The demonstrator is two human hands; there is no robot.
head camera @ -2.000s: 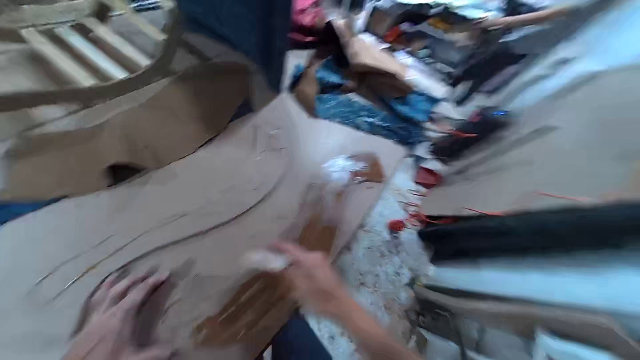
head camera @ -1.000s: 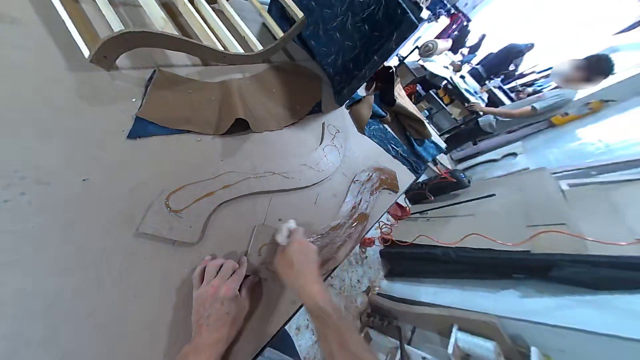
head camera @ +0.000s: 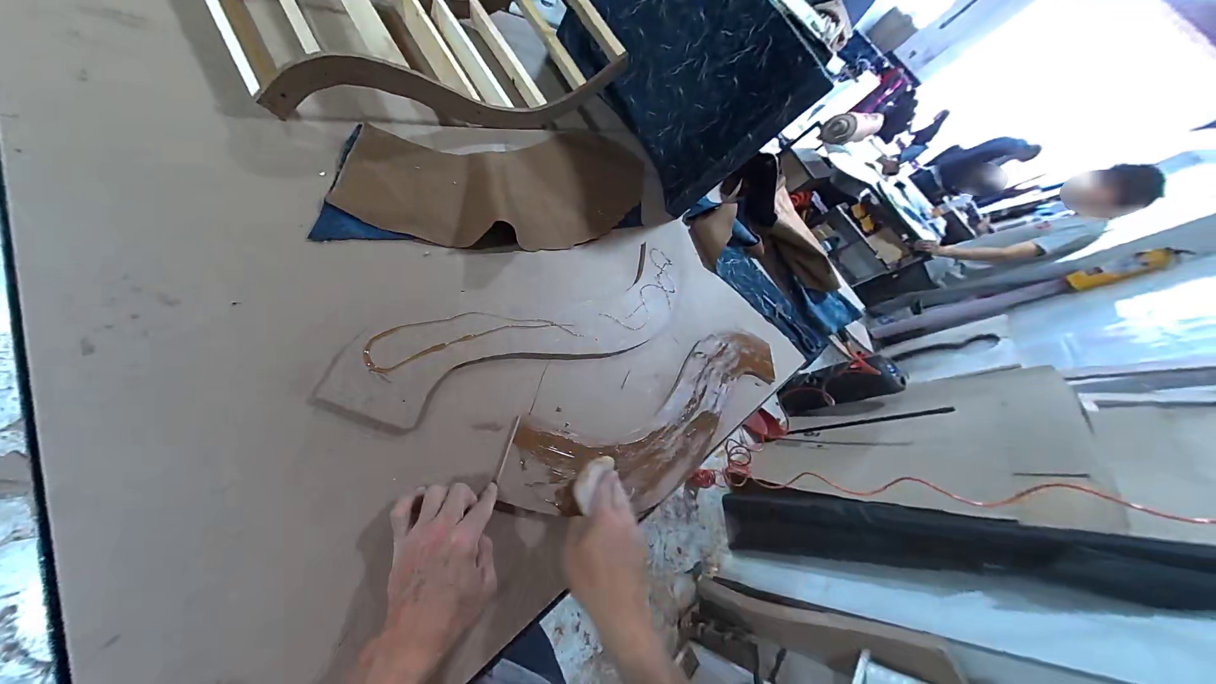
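Note:
On the table's near right part lies a curved flat panel [head camera: 665, 456], its surface brown and wet-looking with whitish streaks. My right hand [head camera: 608, 537] is closed on a small whitish pad or wad [head camera: 594, 483] and rests over the panel's lower edge. At the panel's left end, my left hand [head camera: 445, 546] has its fingertips by the edge; whether they grip it or only press is unclear. Beyond them lies a second curved panel [head camera: 494, 356], pale, with thin lines of brown glue-like liquid along it.
A slatted wooden frame [head camera: 418, 81] and a brown piece of material with blue edging [head camera: 475, 195] lie farther back on the table [head camera: 190, 380]. Blue patterned fabric [head camera: 712, 85] stands behind. An orange cord [head camera: 912, 483] crosses the area at right. Two people are in the background.
My right hand with the whitish pad has moved toward the lower edge of the streaked panel since one second ago. My left hand remains by the panel's left end.

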